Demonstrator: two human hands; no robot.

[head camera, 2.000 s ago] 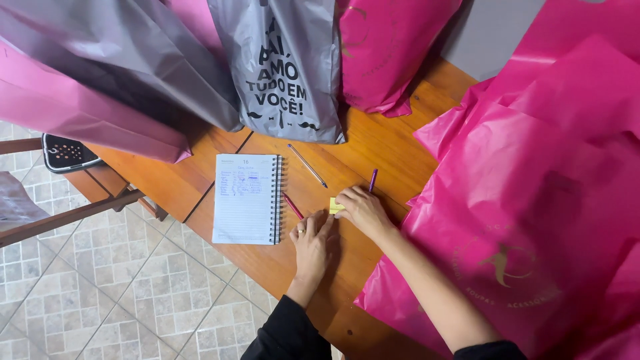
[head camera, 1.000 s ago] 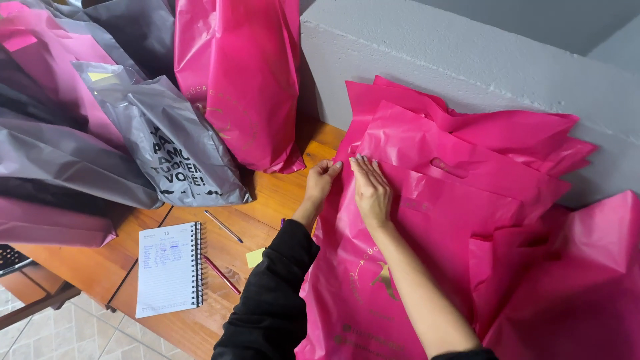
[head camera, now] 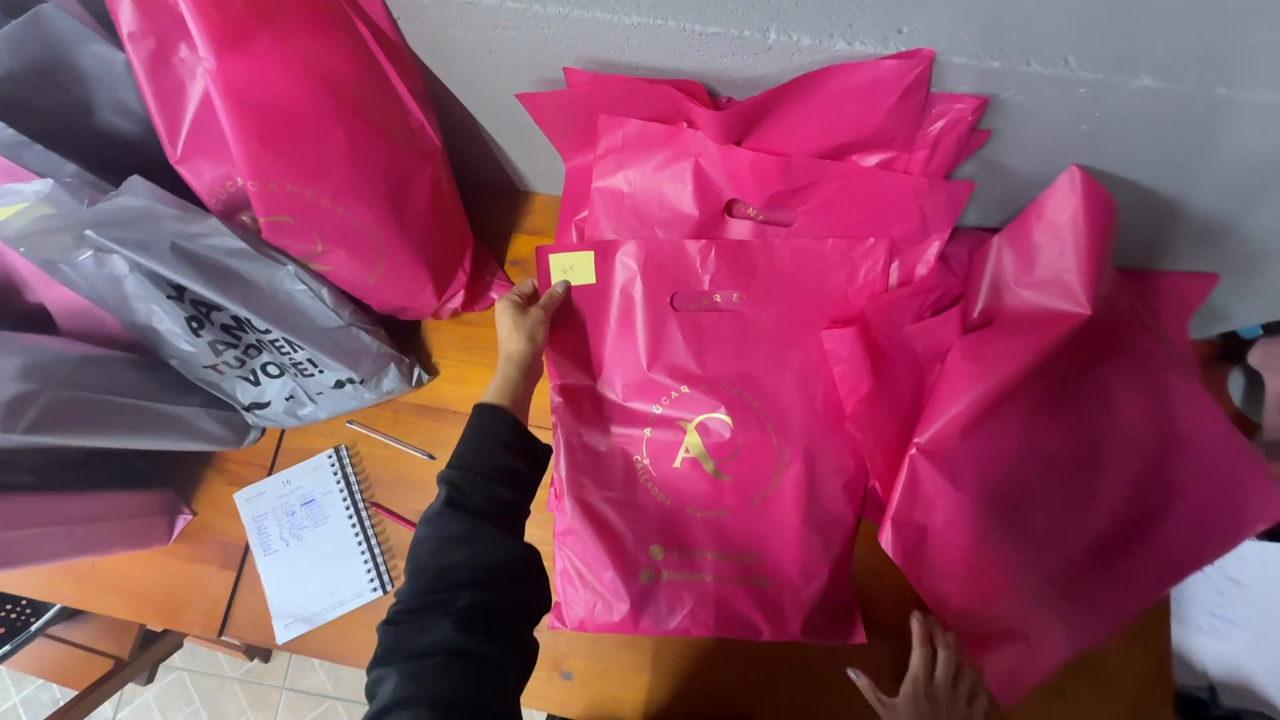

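A pink plastic bag (head camera: 710, 520) with a cut-out handle and gold print lies flat on the wooden table (head camera: 620, 675), on top of further pink bags (head camera: 770, 165). At its upper left corner is a yellow sticky note (head camera: 572, 268) with handwriting. My left hand (head camera: 525, 325) pinches that corner, thumb at the lower edge of the note. My right hand (head camera: 925, 675) is low at the right, fingers spread, beside the lower edge of another pink bag (head camera: 1080, 450); part of it is cut off by the frame, and no object shows in it.
Left of the bags are an open spiral notebook (head camera: 305, 560) with handwriting, a pen (head camera: 390, 440) and a dark red pen (head camera: 392, 516). A filled grey bag (head camera: 260, 320) and a filled pink bag (head camera: 300, 150) stand behind them. A grey wall (head camera: 1050, 120) borders the table's back.
The yellow note, on the table one second ago, is now at the pink bag's corner. My right hand has moved from the bags' left part to the lower right. The view has shifted right.
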